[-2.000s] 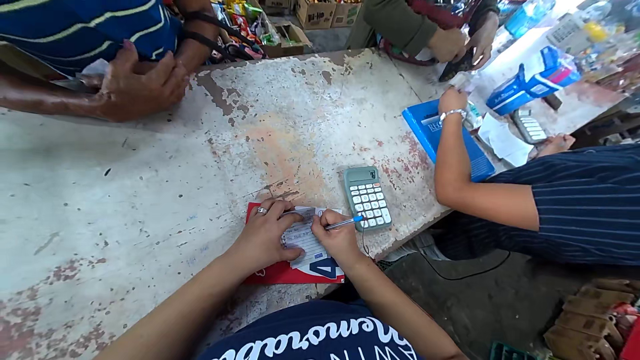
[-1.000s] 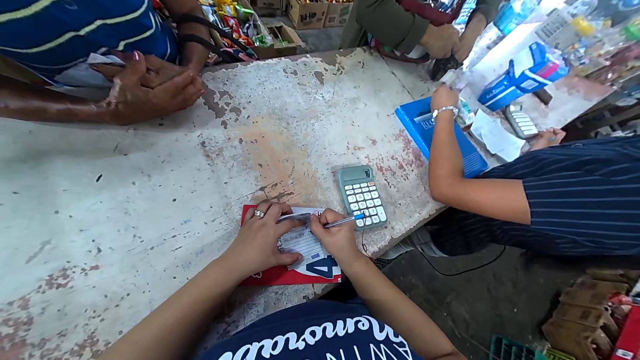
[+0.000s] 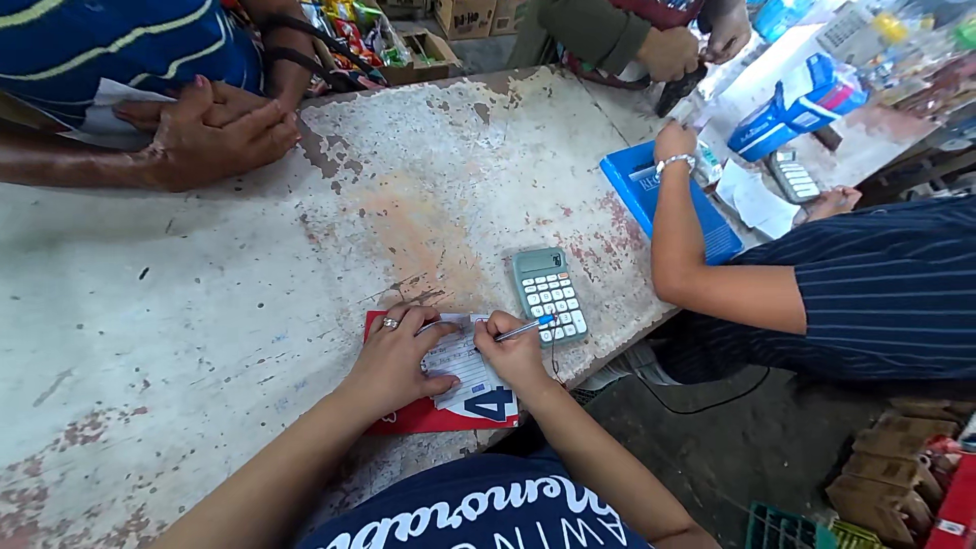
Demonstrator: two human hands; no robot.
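Observation:
My right hand [image 3: 512, 352] grips a ballpoint pen [image 3: 526, 329] with a blue end, its tip side at a small lined paper slip [image 3: 461, 374] that bears handwriting. Spread over the slip's left part is my left hand [image 3: 396, 358], a ring on one finger; it holds nothing and presses the paper. Under the slip lies a red and white card or pad [image 3: 427, 415] with a large dark numeral. A grey-green calculator [image 3: 550, 297] with white keys rests just right of the pen, and a thin dark cord hangs near its lower end.
The worn, paint-chipped counter [image 3: 252, 328] ends at my body. Across it, a person's clasped hands [image 3: 221, 133] hold paper. At right, a co-worker's arm [image 3: 686, 229] lies over a blue record book [image 3: 637, 179], near loose papers [image 3: 751, 198] and another calculator [image 3: 793, 177]. Another person's hands [image 3: 686, 53] are behind.
My hands stay at the slip, the right one still with the pen. The two people's hands across the counter and the co-worker's arm remain in much the same places.

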